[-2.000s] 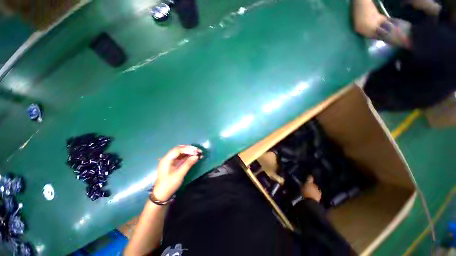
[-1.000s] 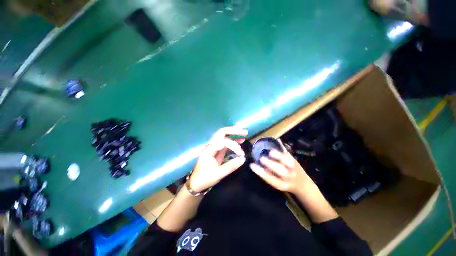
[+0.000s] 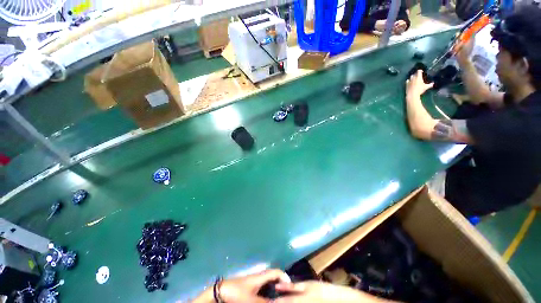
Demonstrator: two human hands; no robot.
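My left hand (image 3: 246, 288) and my right hand (image 3: 320, 292) meet at the bottom edge, partly cut off by it. Between their fingers is a dark object, mostly covered, that looks like the black housing (image 3: 270, 290). My left hand is closed around it and my right fingers press on it. Whether a small black part is also held cannot be seen. A pile of small glossy black parts (image 3: 159, 251) lies on the green belt (image 3: 237, 207) left of my hands.
An open carton (image 3: 474, 248) with black parts is at my right. A white disc (image 3: 102, 274) and clustered motor assemblies (image 3: 50, 275) are at left. Black housings (image 3: 242, 138) and motor pieces (image 3: 162, 175) lie along the belt. A person (image 3: 498, 130) at right holds an orange tool.
The view has tilted up, showing the far side of the belt and the person at right. My hands have come together on the dark object and sit lower in the picture.
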